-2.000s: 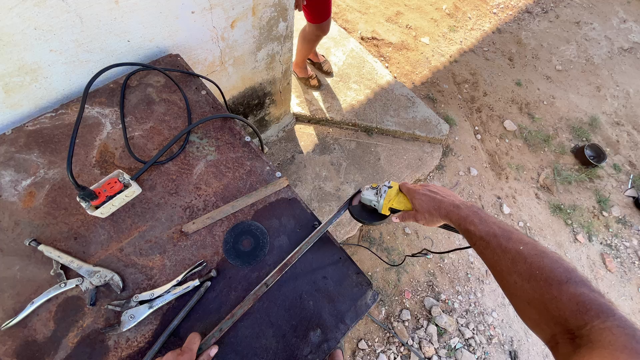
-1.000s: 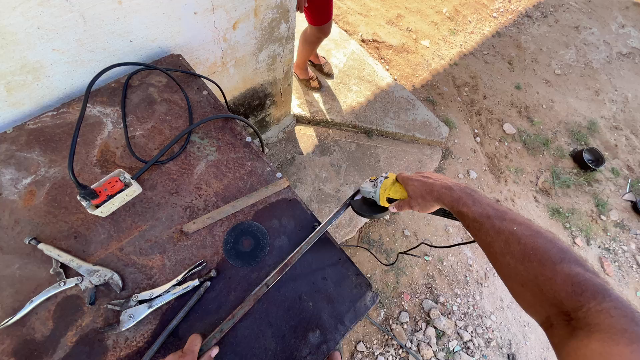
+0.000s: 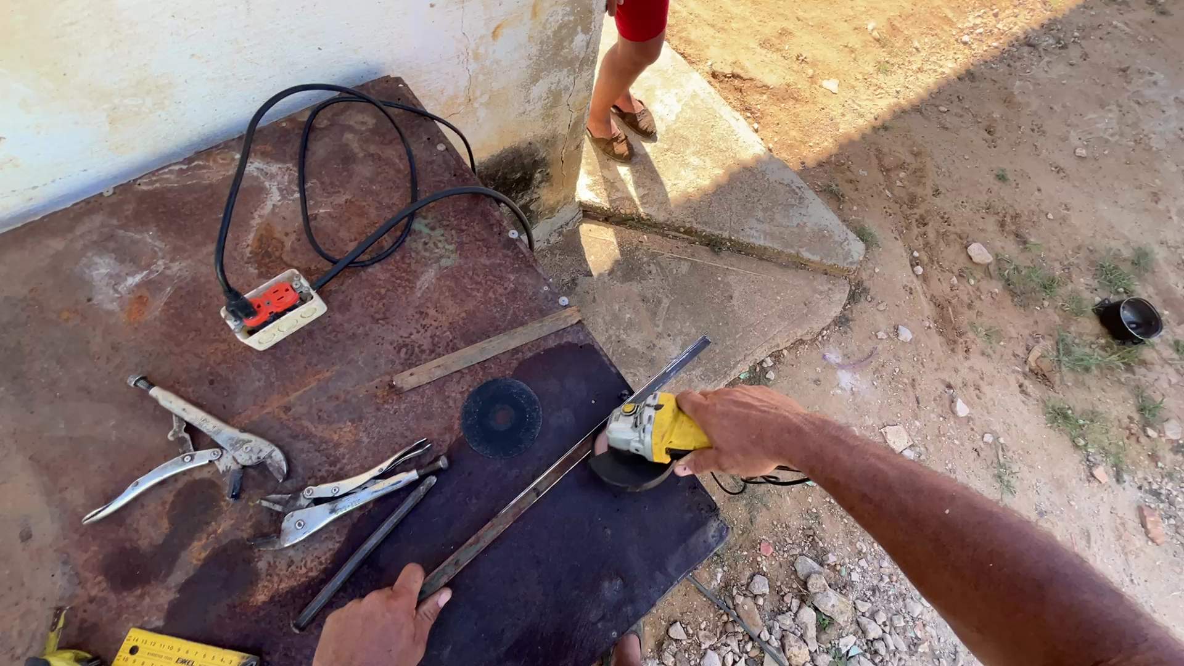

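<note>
My left hand (image 3: pixel 381 618) grips the near end of a long metal bar (image 3: pixel 518 506), which slants across the table and juts past its far edge, where its end is bright. My right hand (image 3: pixel 740 430) holds a yellow angle grinder (image 3: pixel 655 429) by its body, with the disc (image 3: pixel 631 468) beside the bar over the table's edge. Whether disc and bar touch, I cannot tell. Left of the bar lie a loose dark abrasive disc (image 3: pixel 501 418), a flat metal strip (image 3: pixel 488 348) and a thin dark rod (image 3: pixel 365 552).
On the rusty metal table (image 3: pixel 139 305) lie locking pliers (image 3: pixel 208 435), a second pair (image 3: pixel 347 499), a yellow square (image 3: pixel 180 649) and a red outlet (image 3: pixel 273 302) with a looped black cable. A person (image 3: pixel 629 69) stands on the concrete slab. A black pot (image 3: pixel 1130 319) sits on the dirt.
My right hand and the grinder have moved from the bar's far end back along it, over the table's edge. The far end of the bar now shows. My left hand still grips the near end.
</note>
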